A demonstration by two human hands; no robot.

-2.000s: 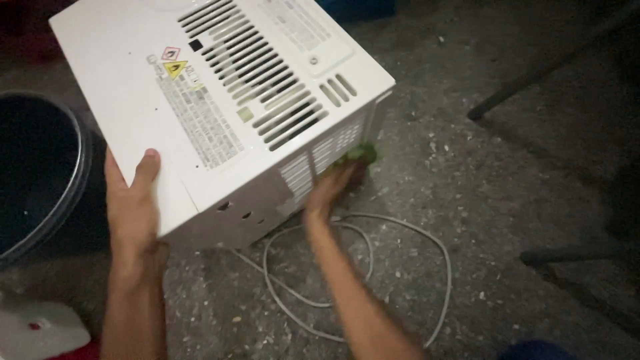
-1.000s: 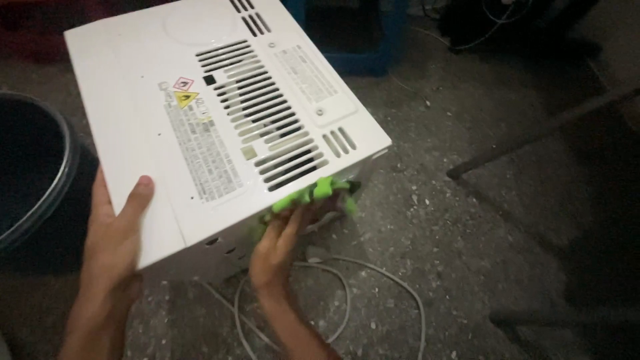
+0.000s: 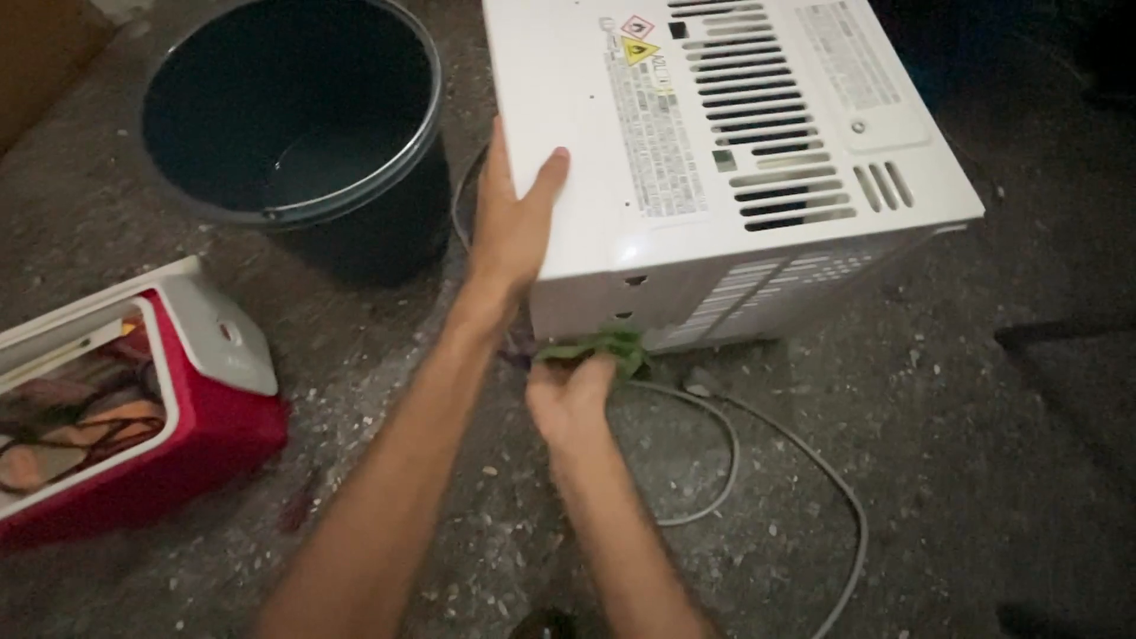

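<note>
A white metal appliance housing (image 3: pixel 586 160) with slotted vents, screws and flammability warning labels stands on the dark floor. My left hand (image 3: pixel 515 213) grips its left edge, the thumb lying on the white panel and the fingers around the side. Below, my right hand (image 3: pixel 572 395) holds a green cloth (image 3: pixel 612 351) against the bottom of the near side, by the lower left corner. That side has small holes and a vent grille (image 3: pixel 754 288). A grey power cord (image 3: pixel 834 479) loops on the floor beside my right hand.
A dark round bucket (image 3: pixel 373 209) stands to the left of the housing. Nearer, at the far left, is an open red and white cooler box (image 3: pixel 226 417) with tools and cords inside. Dark thin legs (image 3: pixel 1056 333) of some stand lie at the right.
My right hand with the green cloth has moved from the upper edge of the near side down to its lower left corner. My left hand stays on the left edge. The view has shifted left.
</note>
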